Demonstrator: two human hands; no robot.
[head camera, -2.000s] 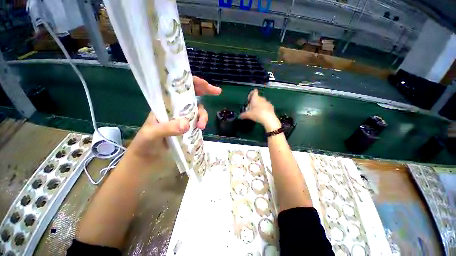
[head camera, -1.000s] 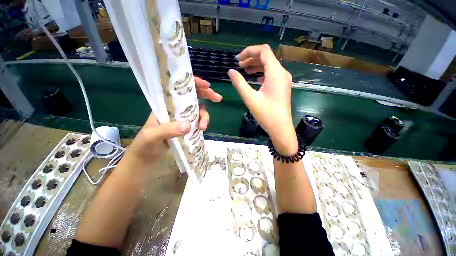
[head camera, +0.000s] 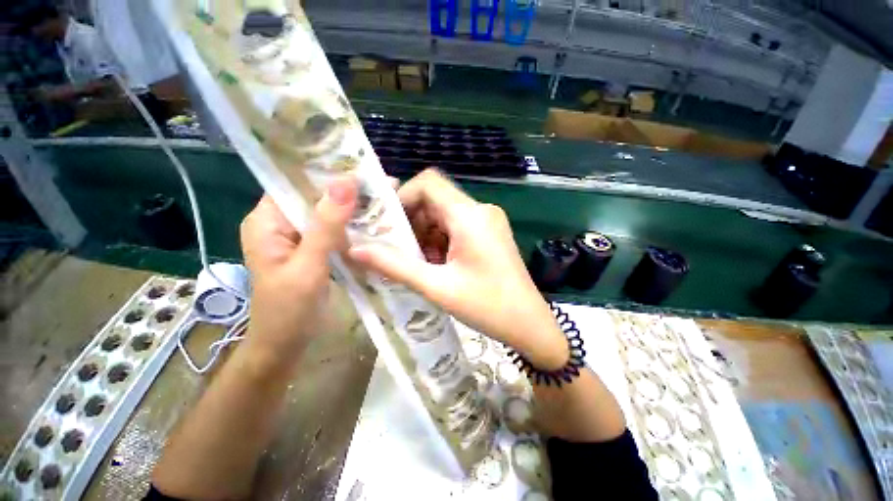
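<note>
My left hand (head camera: 299, 259) grips a long white release liner strip (head camera: 431, 342) with rows of cut-outs, held at a slant in front of me. My right hand (head camera: 465, 259) is at the strip's right side, thumb and fingers touching it near the left thumb; whether a gasket is between the fingertips is hidden. Flat adhesive sheets (head camera: 670, 406) with tan bands and round outlines lie on the bench under the strip. Several black cylindrical housings (head camera: 656, 274) stand on the green belt beyond my right hand.
The green conveyor belt (head camera: 715, 230) runs behind the bench. A small white fan (head camera: 218, 301) with a cable and a perforated holder strip (head camera: 95, 403) are at left. A black tray (head camera: 446, 147) and a brown carton (head camera: 656, 131) are beyond the belt. A person (head camera: 83, 54) is at far left.
My right hand has come back from over the belt to the liner strip. The strip has tilted, its lower end moving right. Housings on the belt have shifted right.
</note>
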